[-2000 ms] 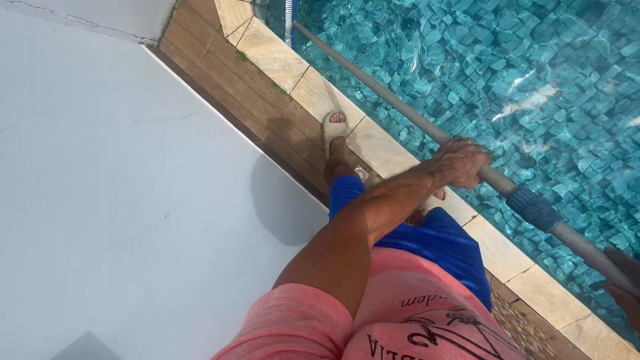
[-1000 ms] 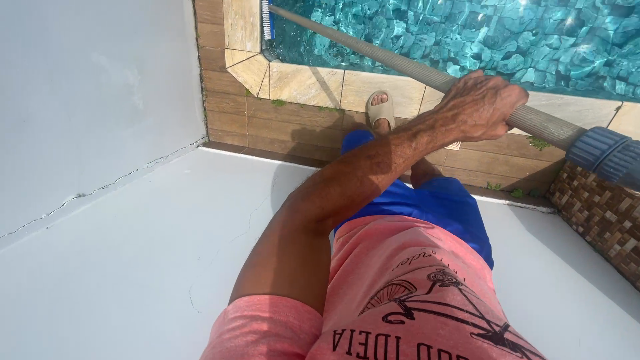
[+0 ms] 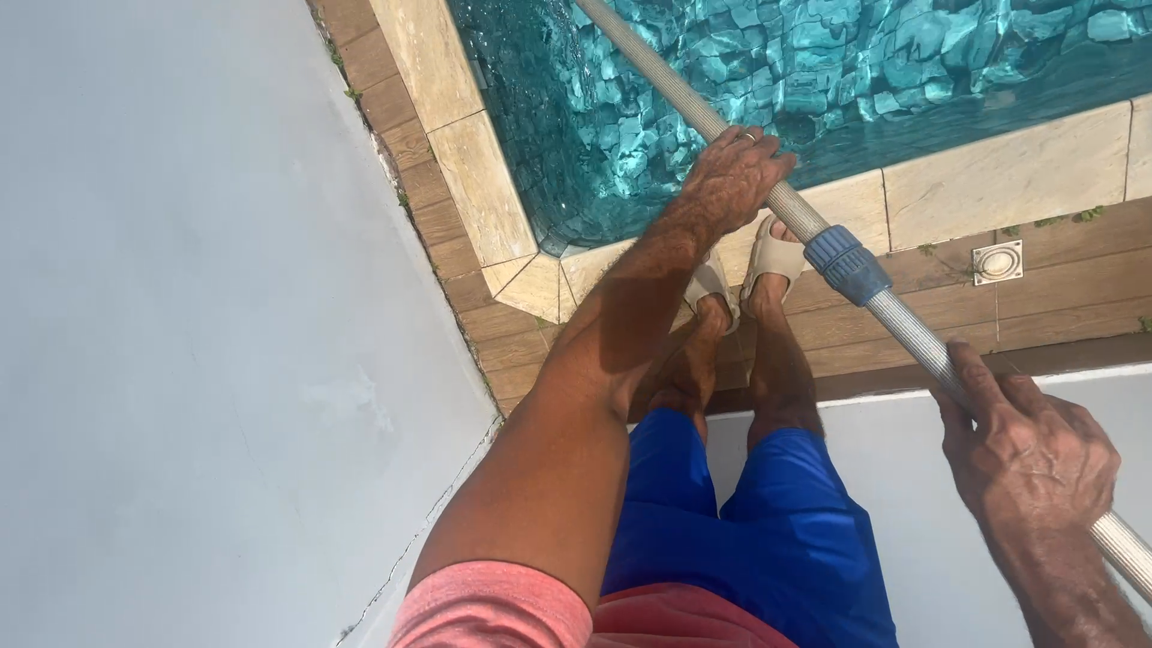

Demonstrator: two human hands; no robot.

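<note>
A ribbed telescopic pole (image 3: 666,76) runs diagonally from the pool water at the top down to the right edge. My left hand (image 3: 733,180), with a ring on one finger, is closed around it above the blue plastic locking collar (image 3: 847,265). Below the collar, my right hand (image 3: 1035,441) grips the same pole near the right edge. The pole's far end lies outside the view, and its near end runs out of the picture too.
Blue-green water fills the tiled pool (image 3: 828,72), edged by pale stone coping (image 3: 1008,175). My sandalled feet stand at the coping and the narrow wood-look tile deck (image 3: 936,315), which has a square drain cover (image 3: 997,263). A cracked pale wall (image 3: 225,315) borders the deck.
The view has turned and shifted a lot. My right hand, out of view one second ago, now shows on the pole. The brush at the pole's far end, seen earlier, has left the view.
</note>
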